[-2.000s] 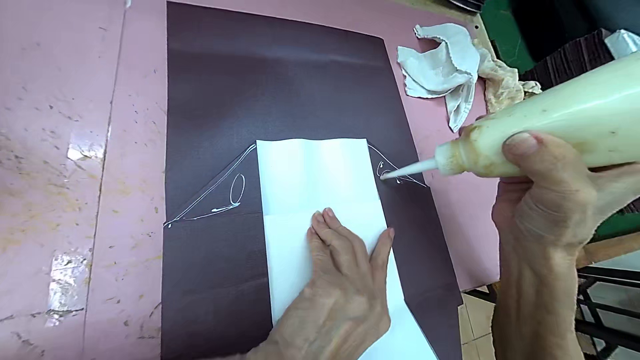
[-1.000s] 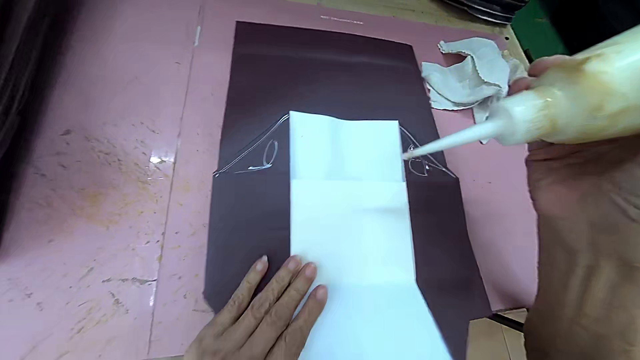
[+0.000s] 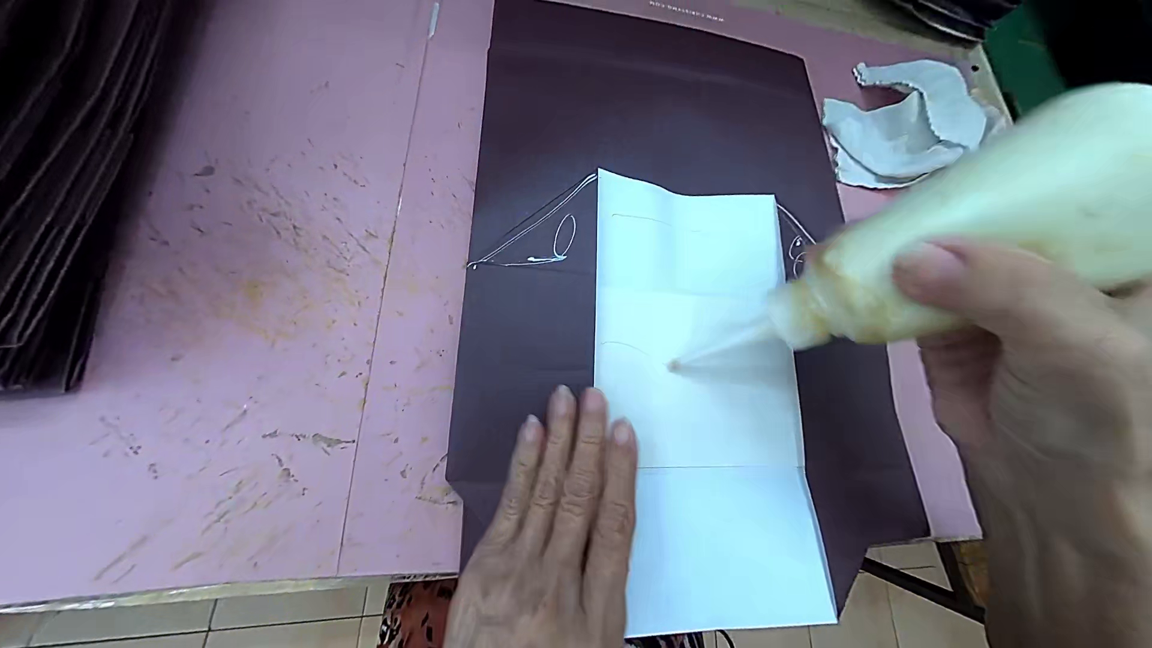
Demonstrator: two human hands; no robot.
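My right hand point(image 3: 1035, 342) grips a pale plastic squeeze bottle of glue point(image 3: 999, 216), its narrow nozzle angled down left with the tip over the middle of a white paper strip point(image 3: 711, 414). Thin glue lines show faintly on the strip. My left hand point(image 3: 567, 513) lies flat, fingers together, across the dark paper sheet point(image 3: 526, 396) and the strip's left edge. The creased white strip rests on the dark sheet. Looping white glue lines point(image 3: 562, 238) mark the sheet on both sides of the strip's top.
The pink tabletop point(image 3: 225, 360) bears dried smears. A stack of dark folded papers point(image 3: 63, 162) stands at the upper left. A crumpled whitish cloth point(image 3: 909, 126) lies at the upper right, with more dark sheets point(image 3: 963, 13) behind. The front table edge crosses below.
The nozzle has moved from the dark sheet at the strip's right edge onto the white strip. My left hand has shifted from the strip's middle to its left edge. The view has shifted.
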